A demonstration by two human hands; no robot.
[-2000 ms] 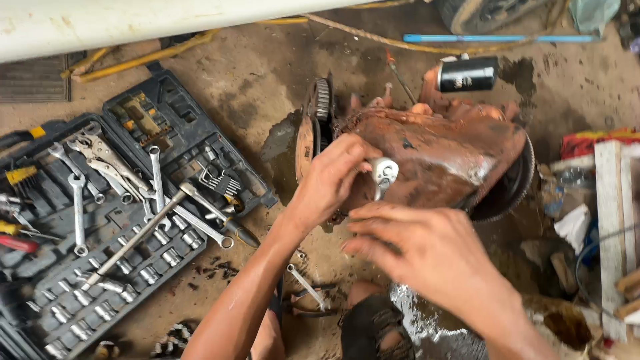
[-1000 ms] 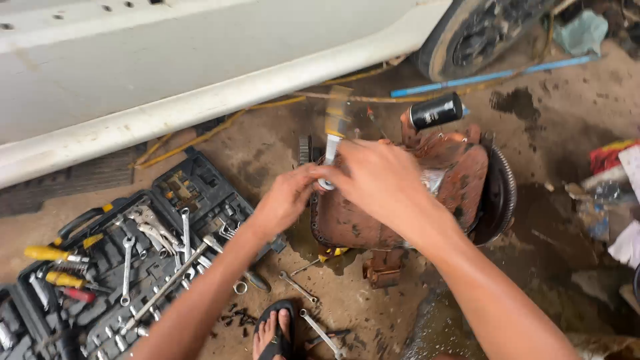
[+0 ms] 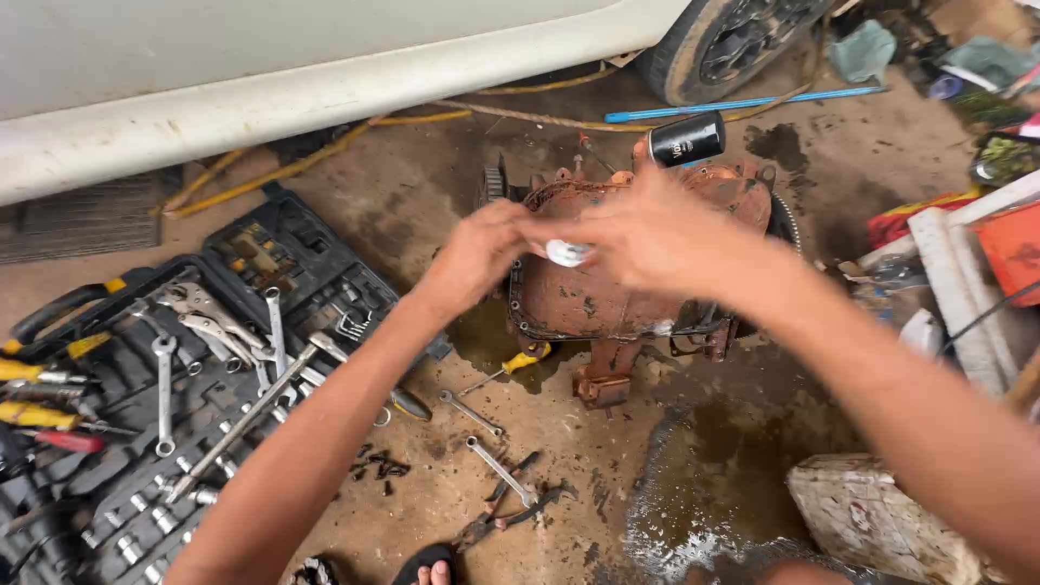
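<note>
My left hand [image 3: 486,248] is closed on a ratchet wrench, whose round silver head [image 3: 567,253] shows between my two hands over the engine. My right hand [image 3: 650,231], blurred, reaches across beside that head; its fingers are hard to make out, and whether it grips the handle cannot be told. Beneath both hands lies a rusty brown engine block [image 3: 585,305] with a flanged edge and bolt holes. A black oil filter [image 3: 687,139] is fixed at its far side, and a toothed ring gear [image 3: 785,221] shows at its right end.
At left lies an open socket tool case [image 3: 236,349] with wrenches and locking pliers. Combination wrenches [image 3: 497,468], a yellow-handled screwdriver [image 3: 526,358], pliers [image 3: 487,526] and loose bolts [image 3: 382,467] lie on the wet floor. A white car [image 3: 341,89] stands beyond; a dirty container [image 3: 877,516] is at lower right.
The right hand, around the ratchet's upright handle a second ago, is now spread in a blur across its head. The left hand stays at the ratchet. The view has shifted.
</note>
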